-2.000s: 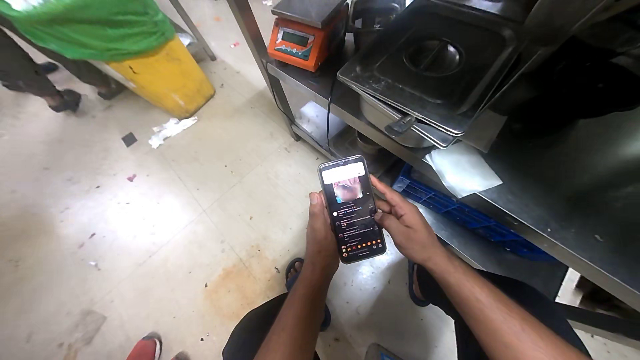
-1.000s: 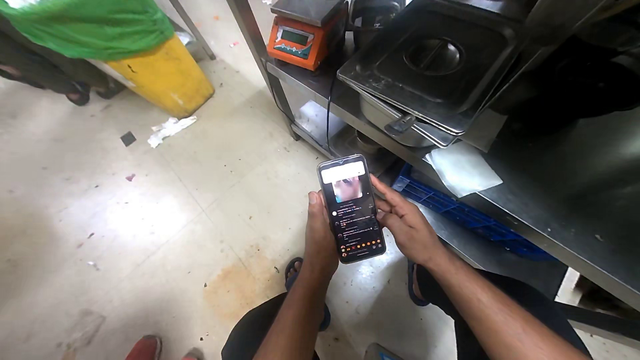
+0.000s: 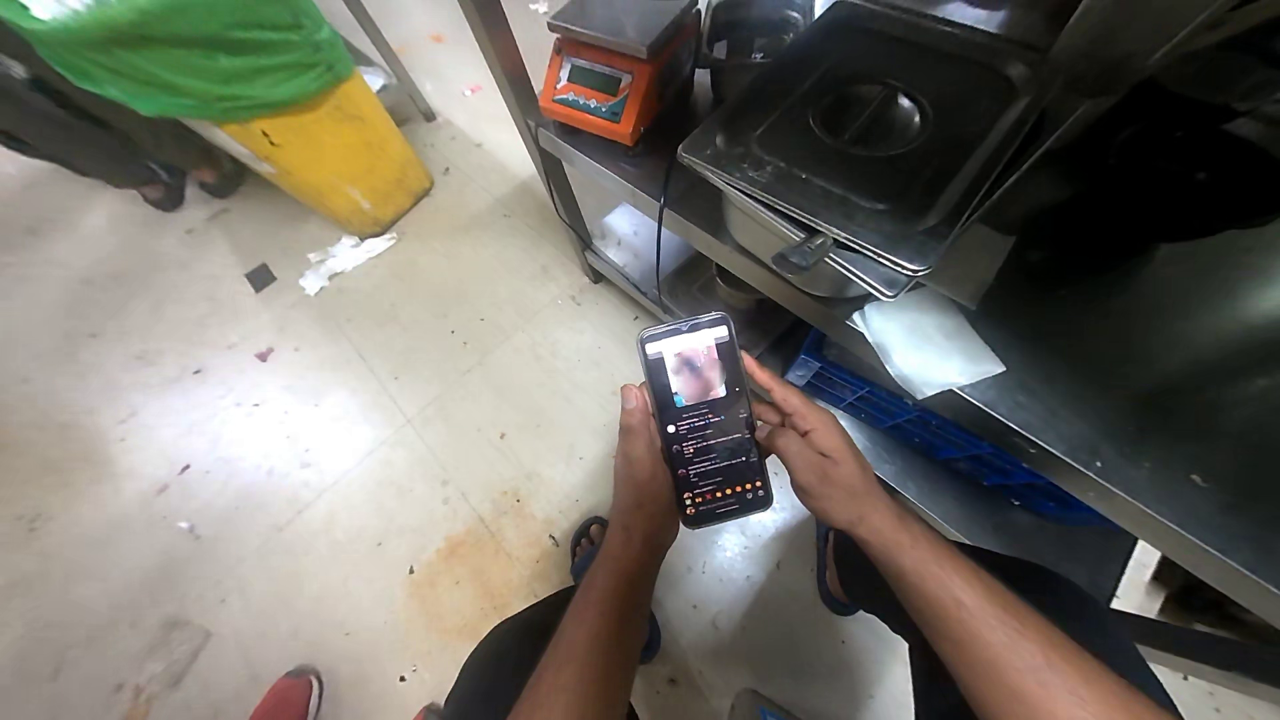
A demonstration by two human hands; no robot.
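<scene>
A smartphone (image 3: 706, 420) with a lit screen is upright between my two hands, over the floor and in front of the metal table. My left hand (image 3: 643, 480) grips its left edge, with the thumb along the side. On the other side, my right hand (image 3: 815, 450) holds the right edge, its fingers partly hidden behind the phone. The screen shows a picture at the top and lines of writing on a dark ground below.
An orange digital scale (image 3: 610, 80), a lidded steel food pan (image 3: 860, 120) and a white paper napkin (image 3: 928, 340) lie on the steel table (image 3: 1120, 440). Below is a blue plastic crate (image 3: 920, 430). A yellow bin (image 3: 335, 150) with a green liner stands left, beside a person's feet (image 3: 190, 185).
The other person's feet by the yellow bin have shifted left, then right. A red shoe at the bottom edge has moved slightly. Both my hands stay on the phone.
</scene>
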